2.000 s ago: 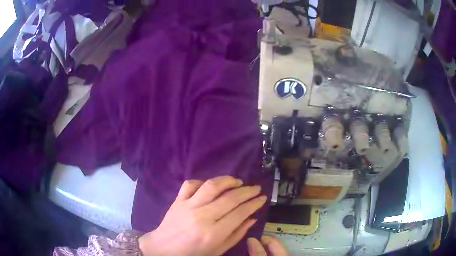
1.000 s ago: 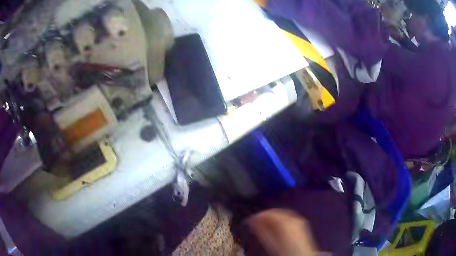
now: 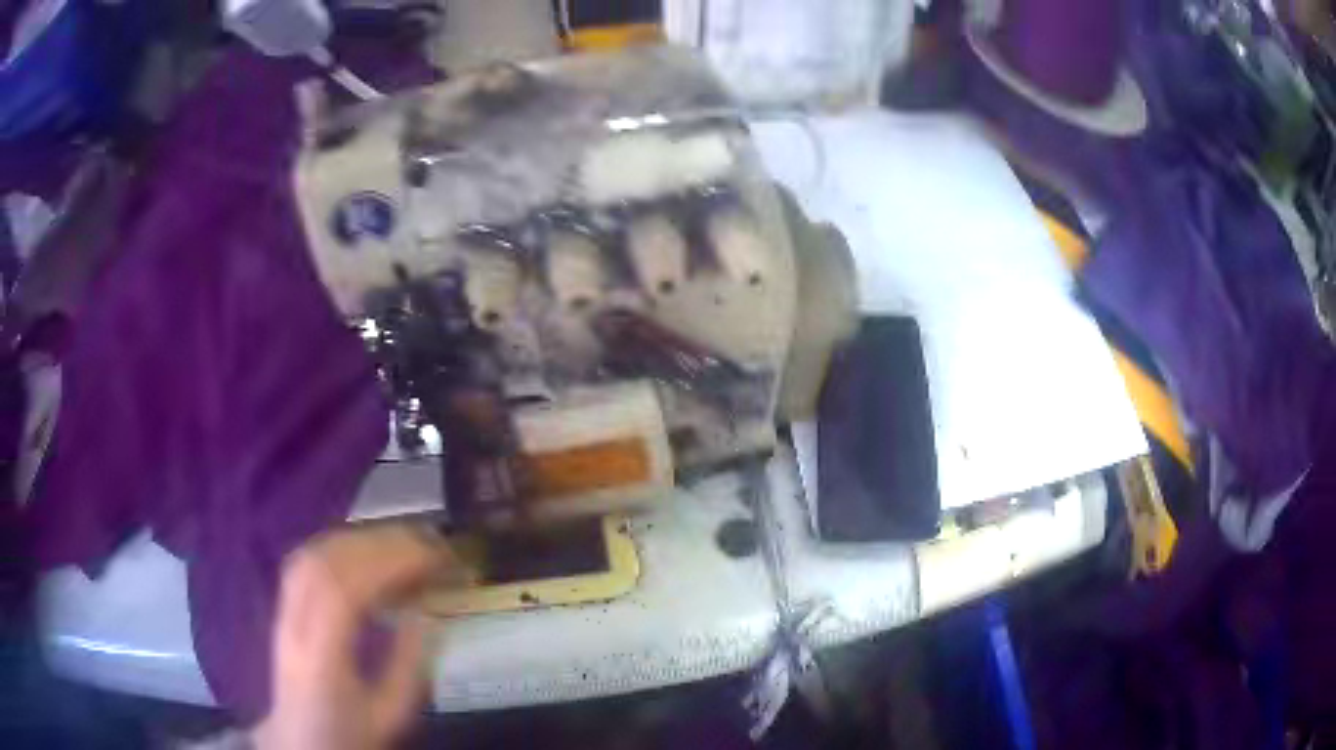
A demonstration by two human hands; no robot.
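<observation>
Large purple cloth [image 3: 220, 366] lies left of the cream overlock machine [image 3: 586, 161] and hangs over the table's front edge. My left hand [image 3: 352, 630] is at the lower left, blurred, beside the cloth and in front of the machine's base. Its fingers are bent, with a gap between finger and thumb. Whether it grips the cloth's edge cannot be told. The presser foot area [image 3: 410, 403] is blurred, at the cloth's right edge. My right hand is not in view.
A black phone [image 3: 876, 425] lies partly on white paper [image 3: 982, 293] right of the machine. White thread tails [image 3: 784, 667] hang at the front edge. A yellow-orange cutter-like strip [image 3: 1147, 516] is at the right edge. Purple pieces [image 3: 1201, 279] hang beyond.
The view swung right, then back left to the machine. The cloth, out of sight mostly a second ago, shows again at left. My left hand is now near its lower part, no longer flat on it.
</observation>
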